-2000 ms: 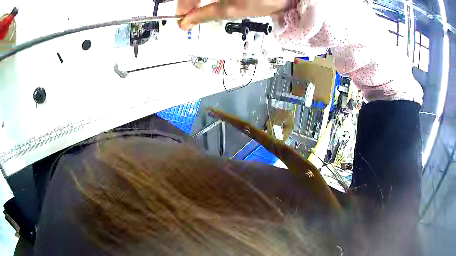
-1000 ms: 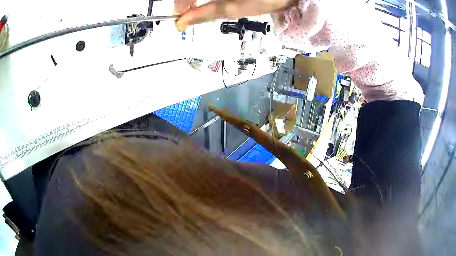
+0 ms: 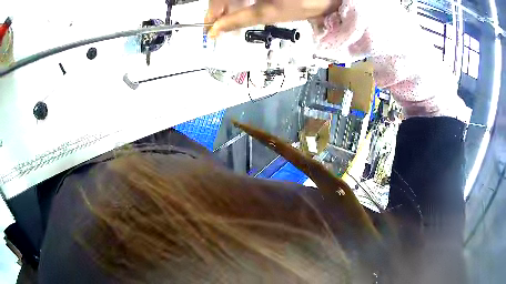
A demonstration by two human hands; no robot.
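Observation:
My right hand (image 3: 261,15) reaches in from the right at the top edge, partly cut off. Its fingertips are bent down over the white sewing machine head, where the near end of a long grey rod (image 3: 111,36) meets them. Whether they pinch the rod or something else is unclear. A short dark cylinder (image 3: 272,35) sits just below the hand. The dark needle bar and presser foot parts (image 3: 152,37) are left of the fingers. My left hand is not in view.
The white table (image 3: 83,119) has two black discs, a tiny black bar and printed scale marks at its front edge. A red-tipped item (image 3: 5,28) is far left. Thin black wire loops (image 3: 266,99) hang at the table's right. Blue crates, cartons (image 3: 349,86) and racks stand beyond.
The fingertips have shifted slightly right along the machine head, and more of the hand shows. The view has moved a little. The table items look unchanged.

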